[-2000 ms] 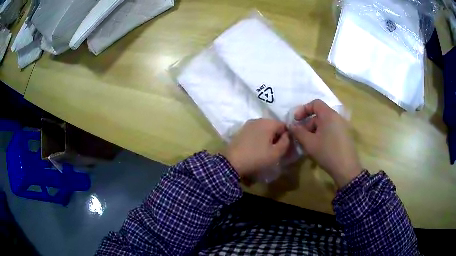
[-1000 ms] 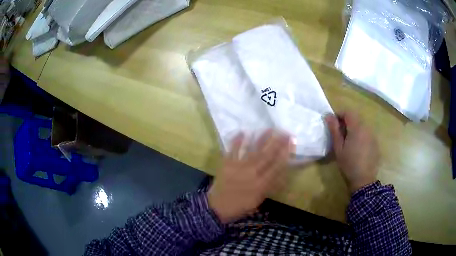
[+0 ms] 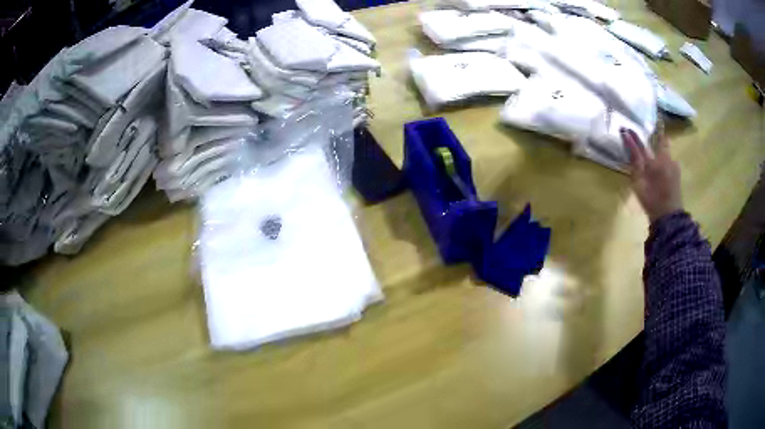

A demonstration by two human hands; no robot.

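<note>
My right hand [image 3: 655,178] is at the right, its fingers on the near edge of a packed pouch [image 3: 606,142] at the front of a heap of packed pouches [image 3: 575,59]. Whether the fingers still grip it is hard to tell. The packed pouches are white in clear film, some with small dark marks. My left hand is out of the picture.
A stack of empty poly bags [image 3: 285,276] lies left of centre, crinkled film at its far end. A blue tape dispenser [image 3: 443,193] with blue flaps [image 3: 518,251] stands beside it. Piles of unpacked pouches [image 3: 126,109] fill the back left.
The view has swung to the right. My right hand has moved from the table's near side to the heap. The packed pouch is no longer in front of me, and my left hand has left the picture.
</note>
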